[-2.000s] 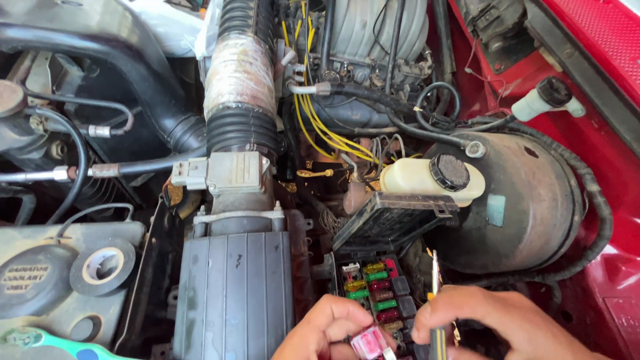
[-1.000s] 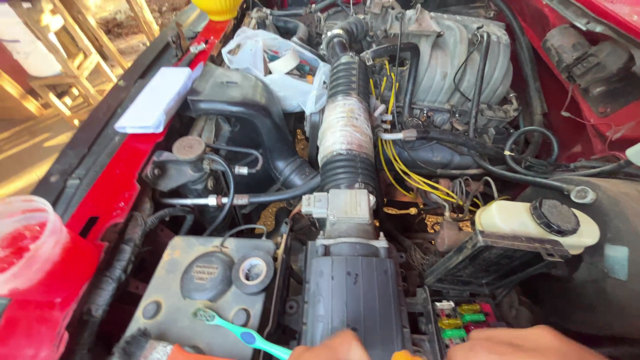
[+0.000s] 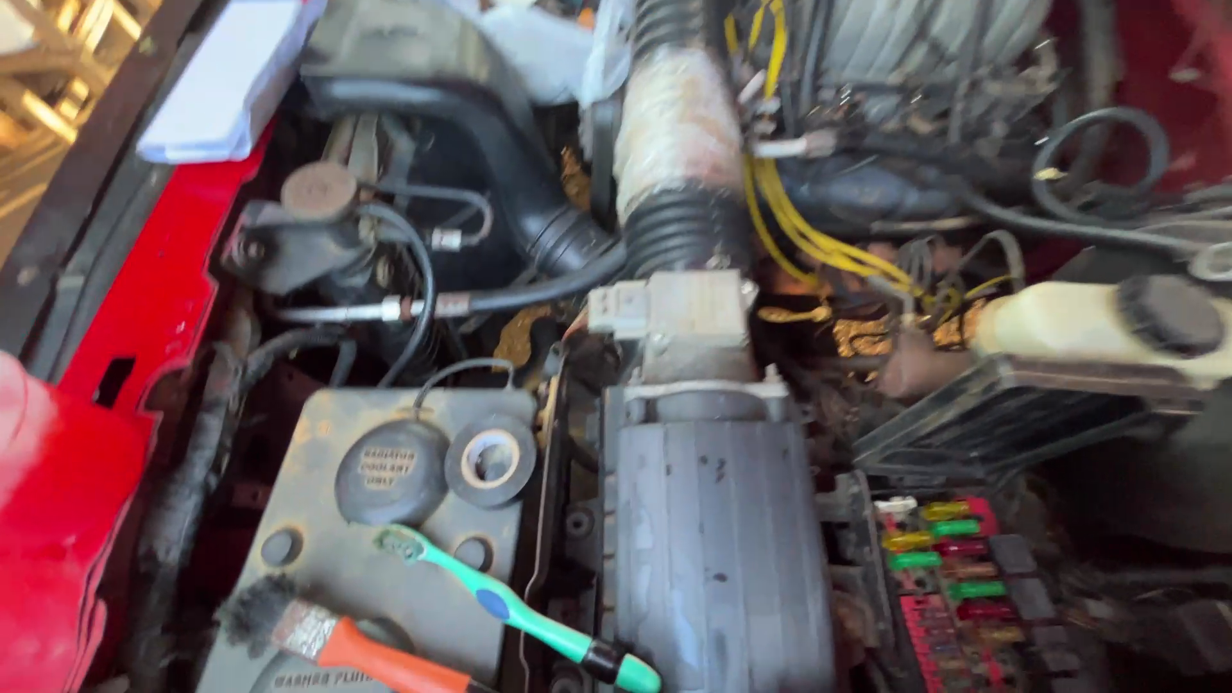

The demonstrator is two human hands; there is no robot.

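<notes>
Neither of my hands is in view. A green toothbrush lies across the coolant and washer reservoir, its handle end reaching the ribbed air filter housing. Below it at the bottom left rests a paintbrush with dark bristles and an orange handle. A roll of black tape sits beside the round coolant cap. The fuse box at the lower right stands uncovered, showing green, yellow and red fuses; its black cover is tilted up behind it.
Tape-wrapped intake hose runs up from the air filter housing, with yellow wires at its right. A pale fluid reservoir is at the right. Folded white paper or cloth lies on the red body edge.
Both hands, seen at the bottom of the earlier frames, one with a pink piece and one with a slim tool two seconds ago, have left view. The view has shifted left.
</notes>
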